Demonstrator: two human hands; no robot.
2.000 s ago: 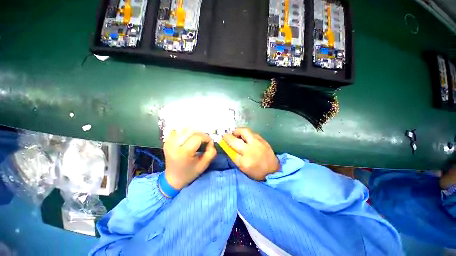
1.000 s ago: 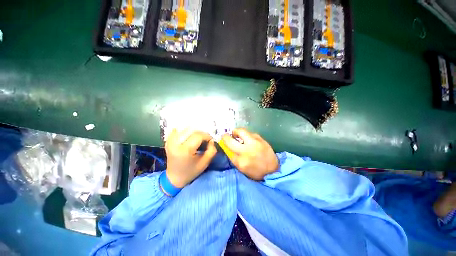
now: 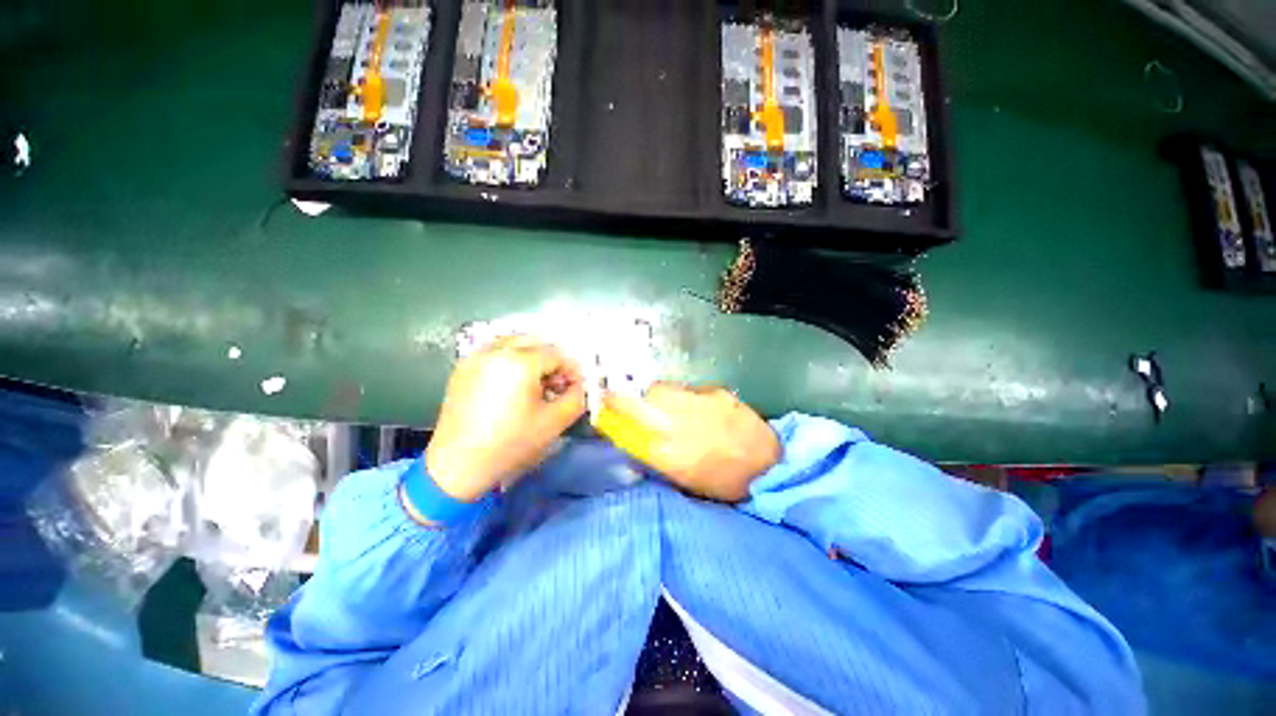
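Note:
A phone mid-frame assembly (image 3: 616, 343) lies across the green mat in front of me, mostly washed out by glare. My right hand (image 3: 700, 437) is closed around a yellow-handled tool (image 3: 628, 425), its tip at the phone's near edge. My left hand (image 3: 497, 409), with a blue wrist strap, is over the phone's left part, thumb and fingertips bent together. Whether it pinches a thin cable cannot be told. The cable bundle (image 3: 823, 297), black with gold tips, lies to the right beyond the phone.
A black foam tray (image 3: 616, 210) holds several phones at the back. Another tray (image 3: 1189, 210) is at far right. A small dark-and-silver part (image 3: 1150, 382) lies on the right. White scraps (image 3: 273, 385) lie left. Clear plastic bags (image 3: 252, 483) are at lower left.
My left hand has shifted left and up over the phone, its wrist turned. My right hand lies flatter and still holds the yellow tool. The view has shifted slightly, showing more of the tray.

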